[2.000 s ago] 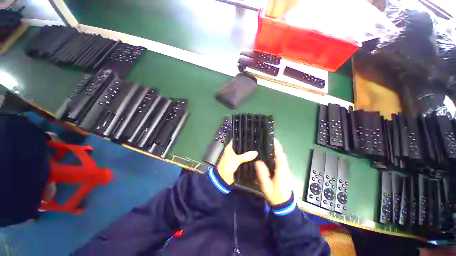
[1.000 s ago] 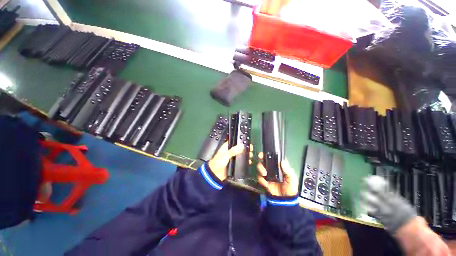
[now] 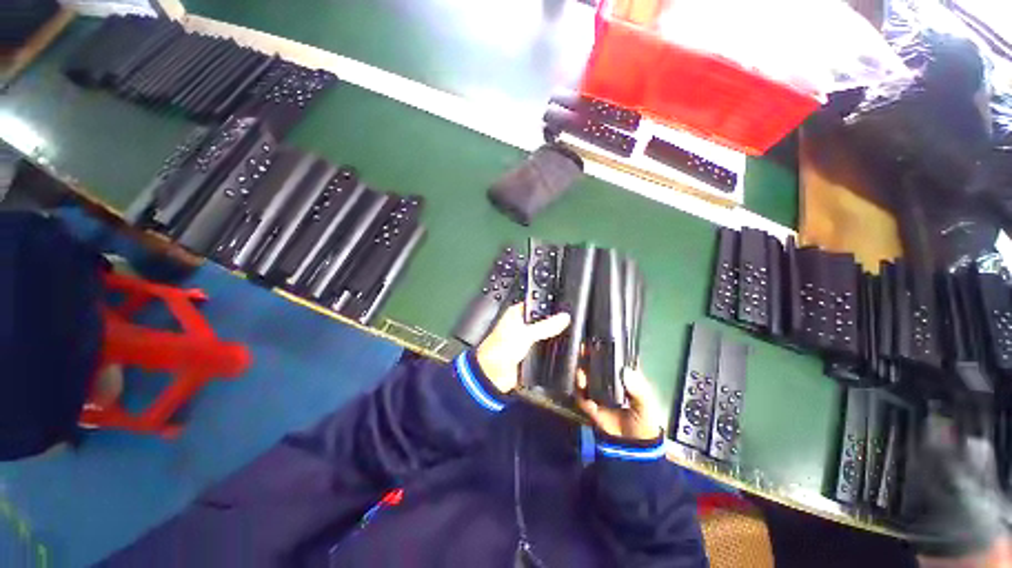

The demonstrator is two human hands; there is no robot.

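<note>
My left hand point(image 3: 513, 346) grips a few black remote controls point(image 3: 545, 283), one with its buttons facing up, the thumb lying over them. My right hand point(image 3: 624, 408) holds another stack of remotes point(image 3: 606, 316) from below, plain backs and edges showing. The two groups touch or nearly touch at the middle. A single remote point(image 3: 493, 293) lies slanted on the green bench just left of my left hand. Two remotes point(image 3: 711, 391) lie face up to the right of my right hand.
Slanted rows of remotes point(image 3: 291, 222) lie at left, dense rows point(image 3: 827, 300) at right. A dark cloth lump point(image 3: 537, 183) lies mid-bench. A red bin point(image 3: 699, 83) stands behind, cardboard point(image 3: 849, 205) beside it. Another person's gloved hand point(image 3: 952, 488) is blurred at lower right. A red stool point(image 3: 167, 353) stands at left.
The single stack was split between my hands; now the two parts are close together again. The gloved hand came in and moved right. Three face-up remotes beside my right hand are now two.
</note>
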